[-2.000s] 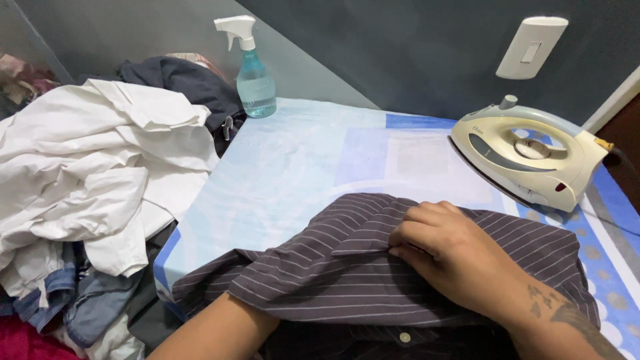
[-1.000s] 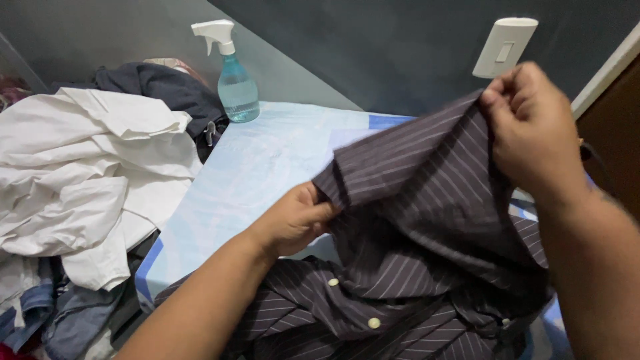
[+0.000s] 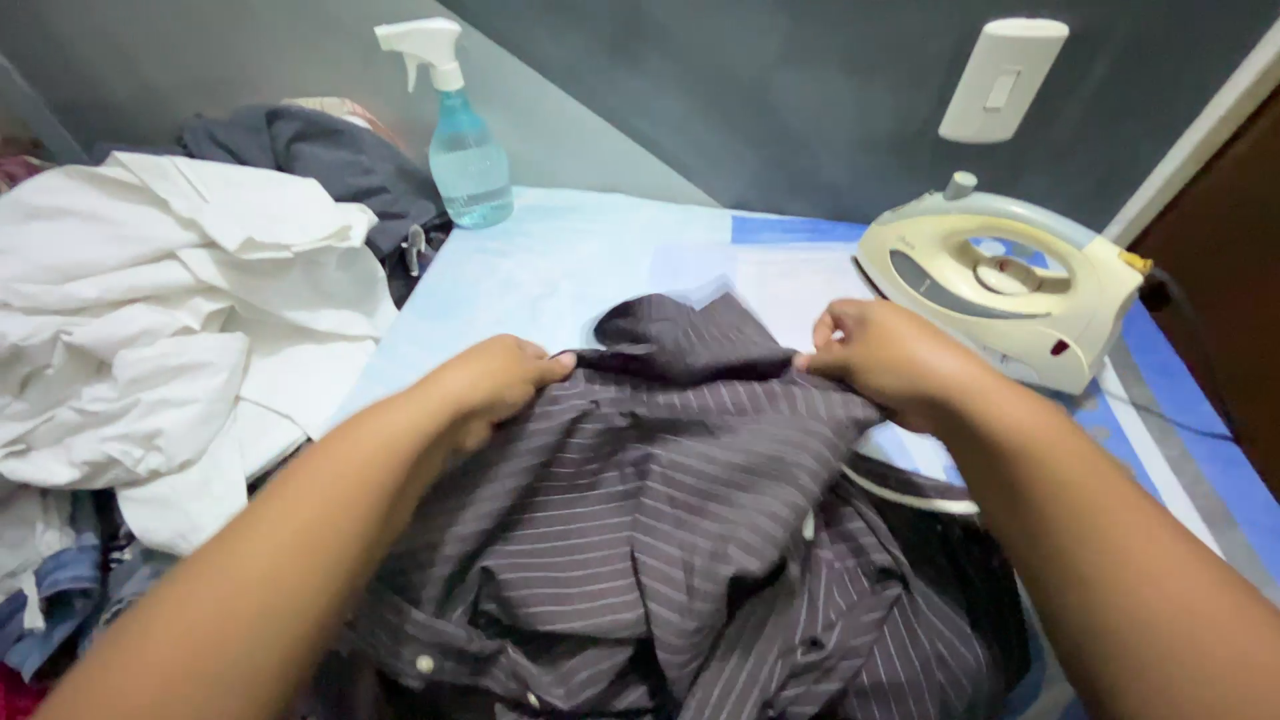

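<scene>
A dark shirt with thin white stripes (image 3: 640, 520) hangs in loose folds over the near part of the cloth-covered surface. Its collar (image 3: 690, 335) stands up between my two hands. My left hand (image 3: 500, 380) pinches the fabric left of the collar, and my right hand (image 3: 870, 350) pinches it on the right side. Pale buttons show low on the shirt front. Just beyond my right hand a cream electric iron (image 3: 1000, 275) lies on the blue and white patterned cloth (image 3: 560, 250), its cord trailing right.
At the back left stands a spray bottle with blue-tinted liquid (image 3: 470, 160). Crumpled white fabric (image 3: 180, 330) lies heaped over dark and denim clothes at the left. Behind the surface rises a grey wall with a white switch plate (image 3: 1003, 80).
Both hands now hold the shirt near its collar, spread apart. A second ago my right hand held the cloth higher up, near the switch plate, hiding most of the iron.
</scene>
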